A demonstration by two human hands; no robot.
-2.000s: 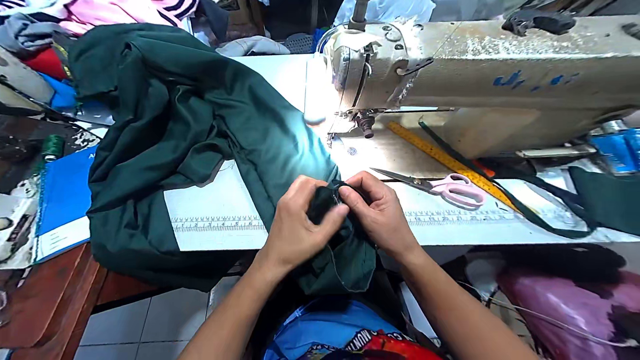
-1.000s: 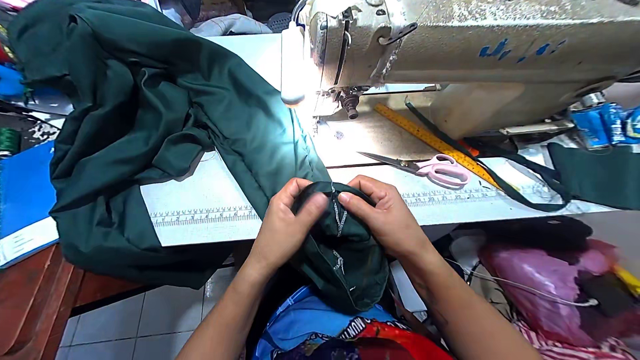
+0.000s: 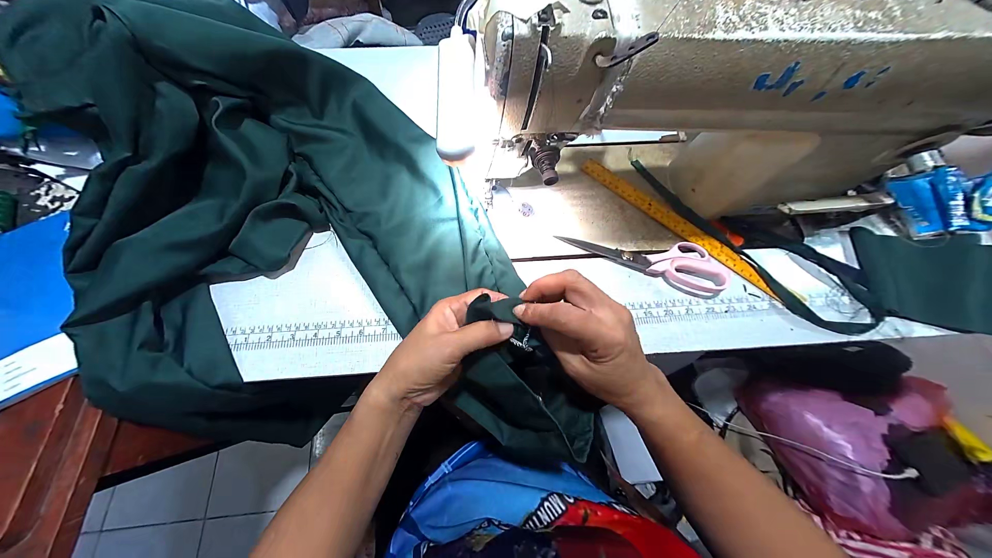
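Note:
A dark green fabric garment lies across the white table and hangs over its front edge. My left hand pinches the garment's folded edge between thumb and fingers. Close beside it, my right hand grips the same edge, the fingertips of both nearly touching. Pale stitching shows just below the pinched fold. Behind the hands stands a sewing machine, its needle area lit by a white lamp. Pink-handled scissors lie right of my right hand, partly over a yellow ruler.
A printed measuring scale runs along the table's front. Green fabric strips and a green fabric piece lie at the right, near blue tubes. A blue folder is at the left. Below right sits a pink plastic bag.
The cloth edge, spread open between both hands a second ago with its stitching showing, is now bunched into a small fold at the fingertips. Both hands keep hold of it.

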